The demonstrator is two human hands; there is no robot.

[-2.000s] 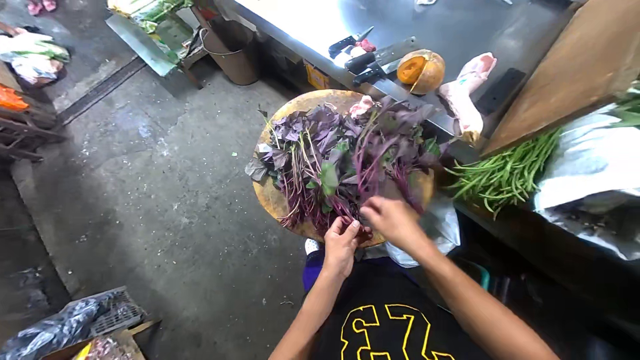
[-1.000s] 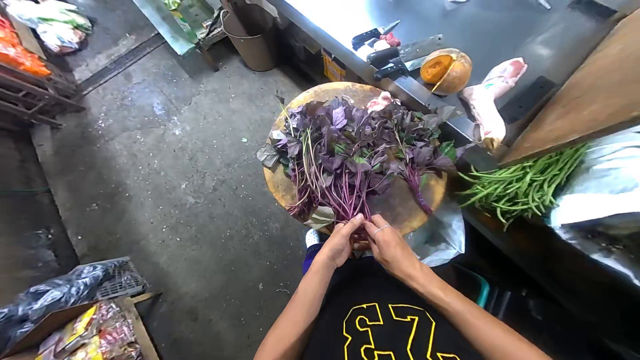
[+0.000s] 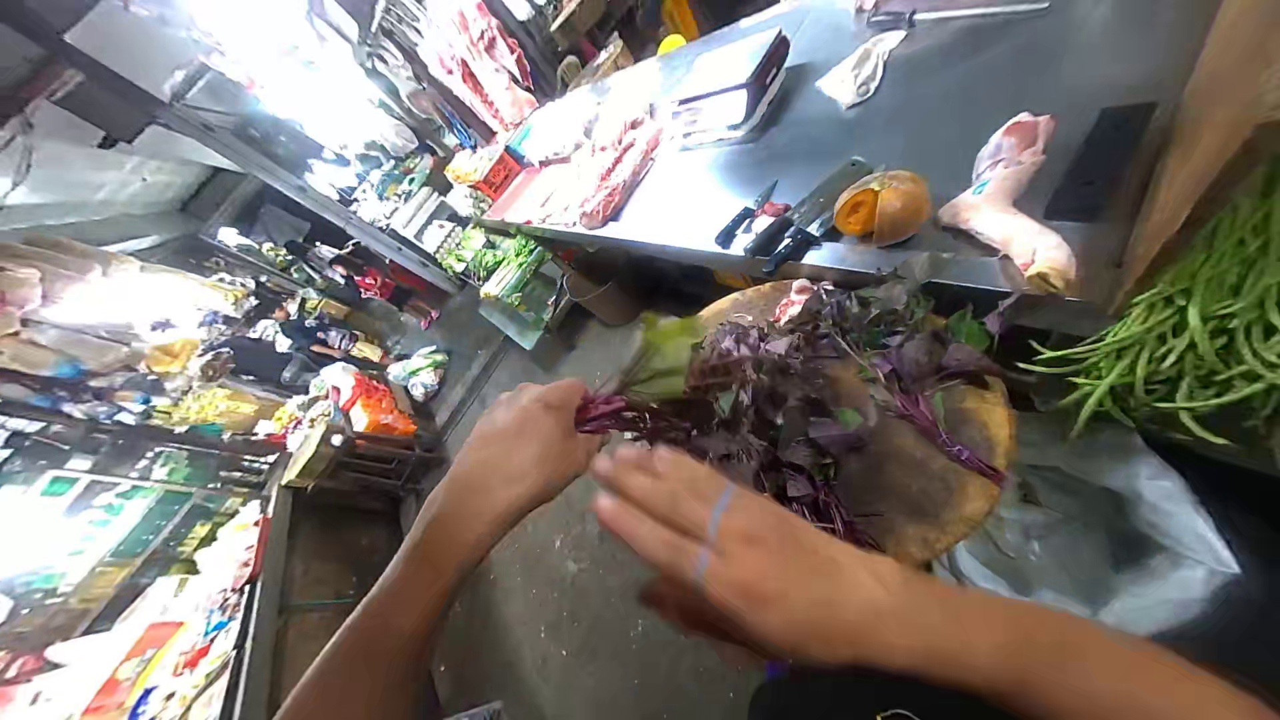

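Observation:
My left hand (image 3: 530,440) is closed round the purple stems of a bunch of leafy greens (image 3: 665,375), whose blurred leaves point right over the round wooden block (image 3: 975,430). Just below and to the right is my right hand (image 3: 740,550), its fingers extended near the stems, with a pale blue rubber band (image 3: 716,520) around them; its palm side is hidden. More purple-leaved greens (image 3: 770,400) lie heaped on the block. A separate bunch with purple stems (image 3: 940,435), bound near its stem ends, rests at the block's right side. A small piece of meat (image 3: 795,302) sits at the far edge.
Beyond the block is a metal counter (image 3: 900,100) with a cleaver (image 3: 820,205), small knives, a cut pumpkin (image 3: 882,208), a pig's leg (image 3: 1010,210) and a scale (image 3: 730,85). Long green beans (image 3: 1200,320) hang at the right above a plastic bag (image 3: 1100,530). A bucket (image 3: 600,290) stands beyond the block.
The view has swung up and left. My hands, together at the stems a second ago, are now apart; the left holds a bunch raised to the left of the block.

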